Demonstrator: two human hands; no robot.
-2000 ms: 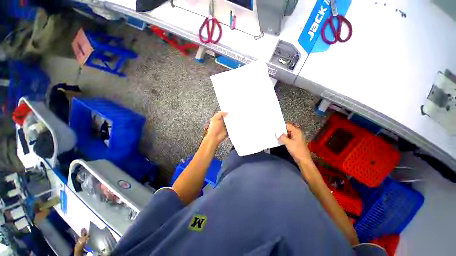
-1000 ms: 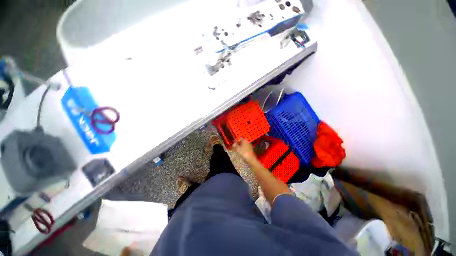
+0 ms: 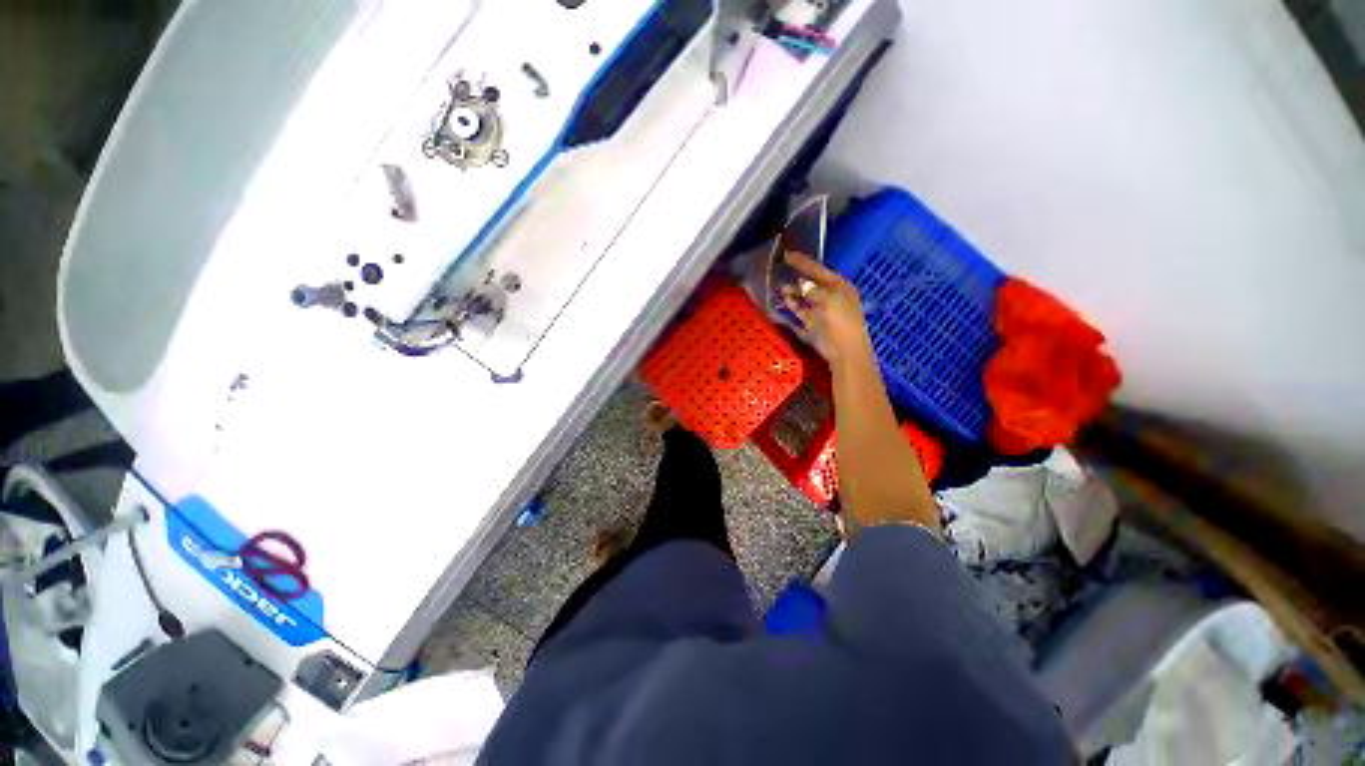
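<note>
My right hand point(image 3: 819, 304) reaches past the red perforated stool point(image 3: 723, 364), beside the blue plastic crate point(image 3: 925, 307). Its fingers are bent at a clear, thin item with a pale rim point(image 3: 804, 232), between the table edge and the crate. The frames do not show whether they grip it. A white sheet point(image 3: 442, 718) shows in part at the bottom left, cut off by the picture's edge and beside my shirt. My left hand is out of the picture.
The white machine table point(image 3: 599, 217) runs diagonally on the left, with dark red scissors point(image 3: 273, 566) on its blue strip. A red-orange bundle point(image 3: 1048, 367) lies at the crate's right. White cloth point(image 3: 1003, 513) and a tub point(image 3: 1183, 659) stand at the lower right. Speckled floor point(image 3: 606, 479) shows around my leg.
My right hand has moved from the red stool up and right to the clear item by the crate. My left hand has left the picture, and the white sheet shows less at the bottom.
</note>
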